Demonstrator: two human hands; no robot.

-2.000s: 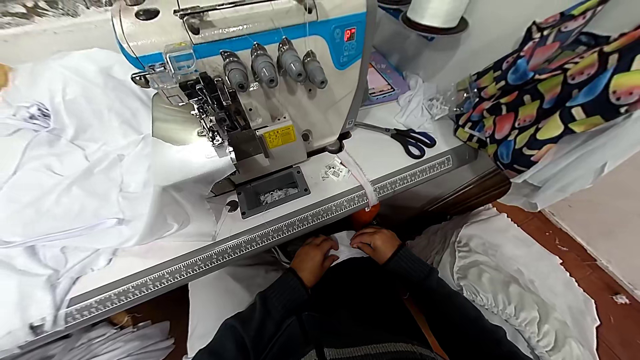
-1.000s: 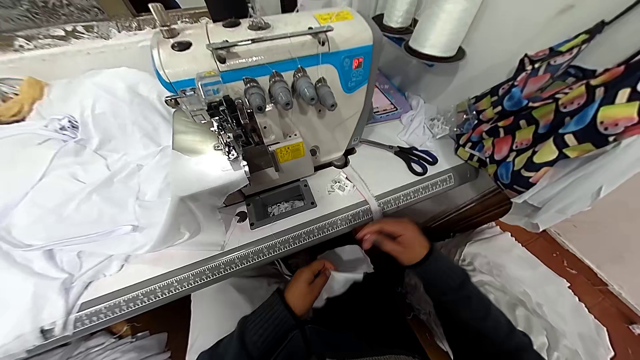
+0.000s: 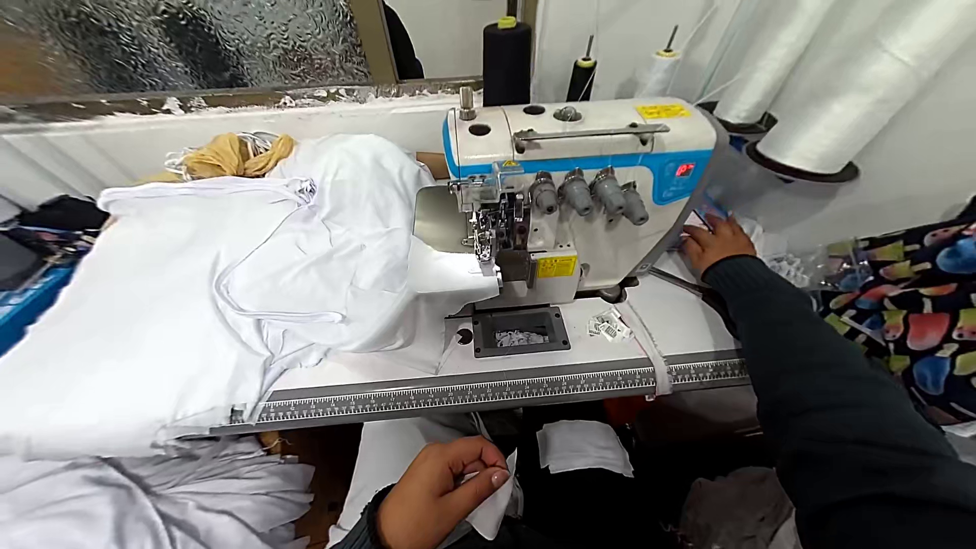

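My left hand (image 3: 450, 492) pinches a small white fabric piece (image 3: 492, 507) between thumb and fingers below the table edge. Another white fabric piece (image 3: 583, 447) lies on my dark lap, just right of it. My right hand (image 3: 717, 242) reaches to the table behind the right end of the overlock sewing machine (image 3: 579, 206); its fingers are at a thin dark item, and whether they grip it cannot be told. Scissors (image 3: 675, 280) lie partly under my right sleeve. White fabric (image 3: 305, 252) is heaped left of the machine, reaching its presser foot.
A ruler tape (image 3: 457, 395) runs along the table's front edge. Small labels (image 3: 610, 325) and a fabric strip (image 3: 648, 343) lie near a scrap tray (image 3: 521, 332). Thread cones (image 3: 831, 99) stand at the right, above patterned fabric (image 3: 915, 305). More white fabric (image 3: 152, 496) hangs at lower left.
My right hand has left the lap area and moved forward to the table right of the machine. My left hand still holds white fabric. The view has swung up and right-side objects shifted.
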